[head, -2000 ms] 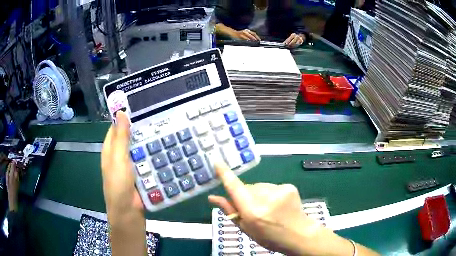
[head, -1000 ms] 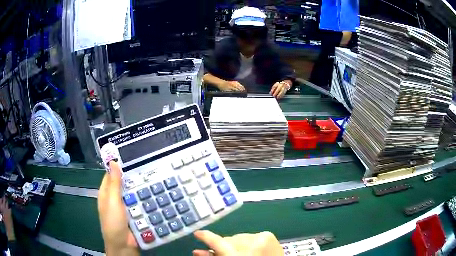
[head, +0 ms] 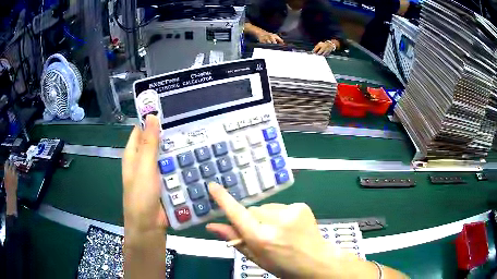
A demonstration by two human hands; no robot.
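Note:
A large silver-white calculator (head: 218, 143) is tilted in front of me, with a dark display and no readable digits. My left hand (head: 143, 180) grips its left side, the thumb on the front beside a pink-white sticker. My right hand (head: 283, 231) is at its lower edge, index finger extended onto the lower grey number keys and other fingers curled. A small pale yellow band shows at these fingers; I cannot tell if it is a ring or a tool. A white panel (head: 349, 235) with rows of dumbbell-like pairs lies below, partly hidden by my right hand.
Grey strips (head: 387, 182) lie on the green belt. A glittering parts tray (head: 101, 256) is at lower left, a red bin (head: 473, 245) at right. Panel stacks (head: 302, 103), another red bin (head: 362, 99) and a person's hands (head: 325, 47) are across the belt. A white fan (head: 61, 90) stands left.
The view has tipped down since one second ago. My right index finger has moved up onto the number keys. The digits seen on the display earlier are no longer visible.

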